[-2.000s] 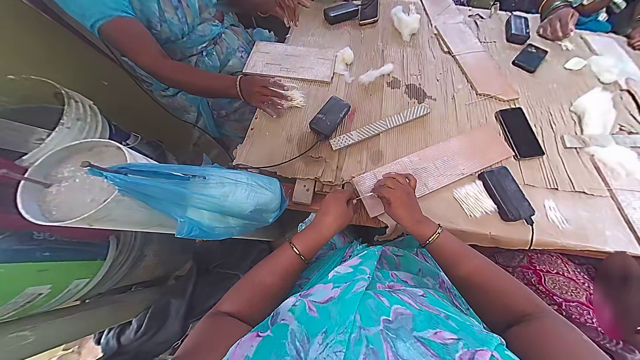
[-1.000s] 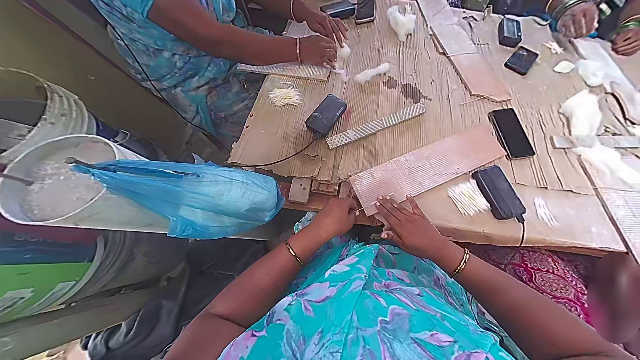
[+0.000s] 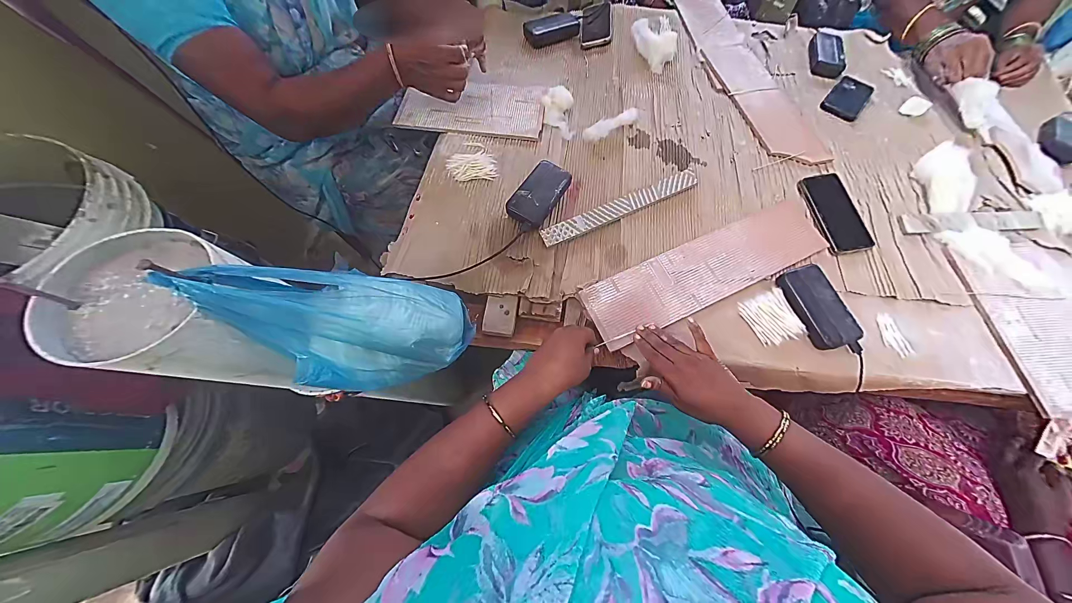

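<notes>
A pinkish ridged board [image 3: 703, 268] lies slanted on the cardboard-covered table, its near left corner at the table's front edge. My left hand [image 3: 565, 358] is closed at that corner, pinching one end of a thin white wick [image 3: 615, 339]. Flat on the near end of the board rests my right hand [image 3: 682, 368], fingers spread over the wick's other end. A pile of white cotton wicks [image 3: 769, 318] lies right of the board, beside a black box with a cord [image 3: 819, 307]. Above the board is a black smartphone [image 3: 836, 213].
A blue plastic bag [image 3: 377, 327] hangs over a white bucket [image 3: 126, 293] at the left. A patterned metal strip [image 3: 620, 208] and cotton tufts [image 3: 655, 43] lie on the table. A co-worker's hand [image 3: 435, 71] is over another board [image 3: 473, 109]; another person's hands [image 3: 963, 59] hold cotton.
My right hand's fingers are closer together than a second ago. The co-worker's hand at the upper left has moved off the cotton tuft and is over the ridged board.
</notes>
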